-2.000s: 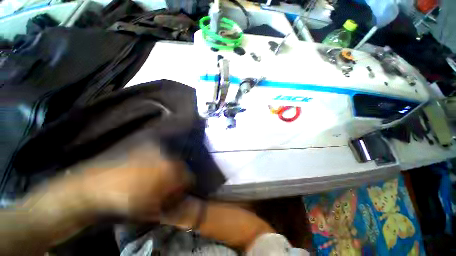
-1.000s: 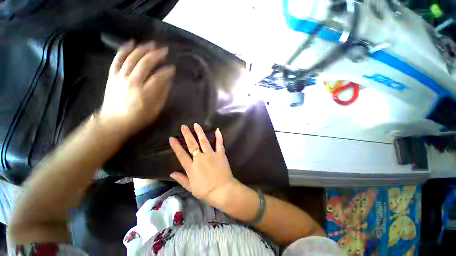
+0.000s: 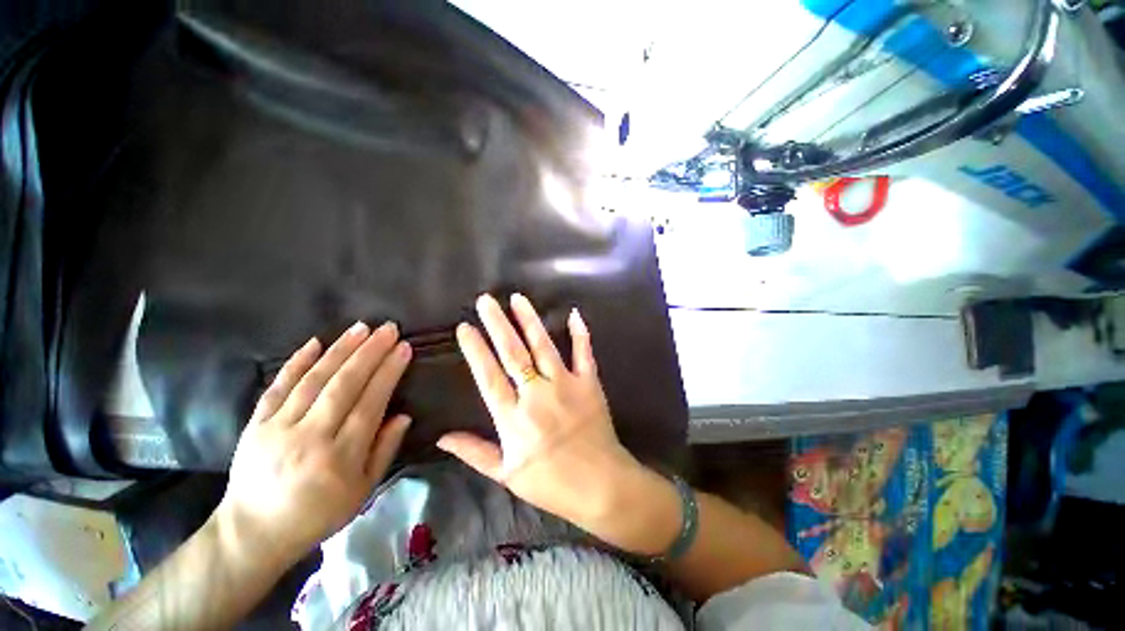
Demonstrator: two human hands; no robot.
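Note:
A dark brown shiny leather-like panel (image 3: 333, 210) lies flat on the machine table and reaches to its front edge. A narrow pocket opening (image 3: 434, 338) shows in it between my hands; its ends are partly hidden by my fingers. My left hand (image 3: 318, 431) lies flat on the panel at the left end of the opening, fingers together. My right hand (image 3: 543, 425) lies flat at the right end, fingers spread. Neither hand grips anything. The presser foot and needle area (image 3: 697, 179) is right of the panel, under bright glare.
The white sewing machine head (image 3: 919, 154) is at upper right, with a red scissors handle (image 3: 856, 200) beside it. A small dark block (image 3: 999, 338) sits at the table's right front. Stacked dark panels (image 3: 27, 284) are at the left. A butterfly-patterned cloth (image 3: 851, 518) is below right.
My left hand has moved down from the upper panel to beside the pocket opening. My right hand stays flat near it. The panel now lies spread out, where earlier it was bunched.

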